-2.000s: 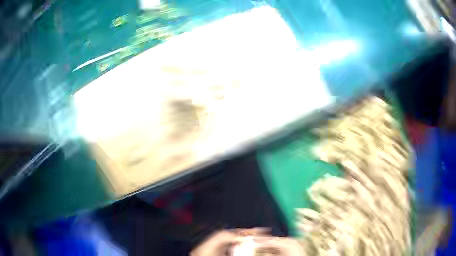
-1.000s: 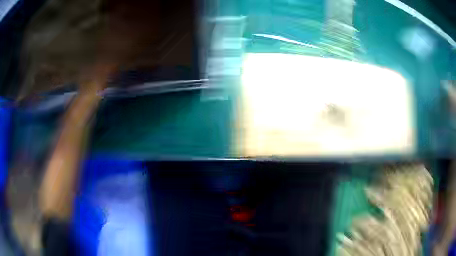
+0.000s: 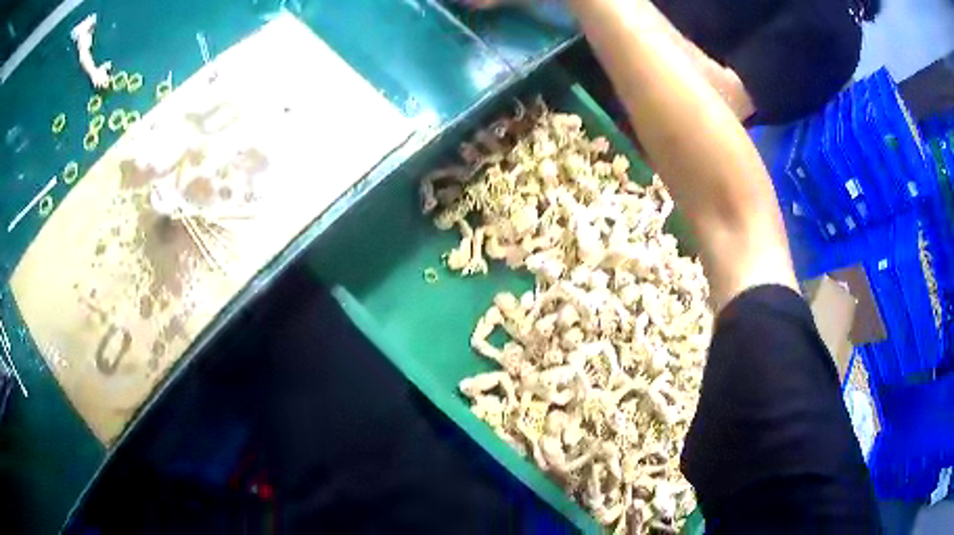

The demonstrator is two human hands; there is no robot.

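Observation:
My right forearm reaches from the lower right past the parts tray to the top edge. My right hand (image 3: 492, 3) is almost wholly cut off there; only a sliver of skin shows, so its grip is hidden. My left hand is out of the picture. The green tray (image 3: 403, 350) is heaped with cream knobbly parts (image 3: 617, 334). The pale, stained work board (image 3: 303, 125) lies at the bench edge. Thin sticks (image 3: 204, 238) fan out on it from a white blob (image 3: 167, 195).
Yellow-green rings (image 3: 94, 136), a pale limb-like piece (image 3: 88, 50) and a thin white stick (image 3: 31, 206) lie on the green bench (image 3: 345, 31). Another person's dark-haired head (image 3: 795, 63) is at top right. Blue crates (image 3: 858, 188) and a cardboard box (image 3: 832, 319) stand at right.
The view has swung right, bringing the tray to the middle and the board to the left. The forearm at left is gone; my right forearm now shows over the tray's far side.

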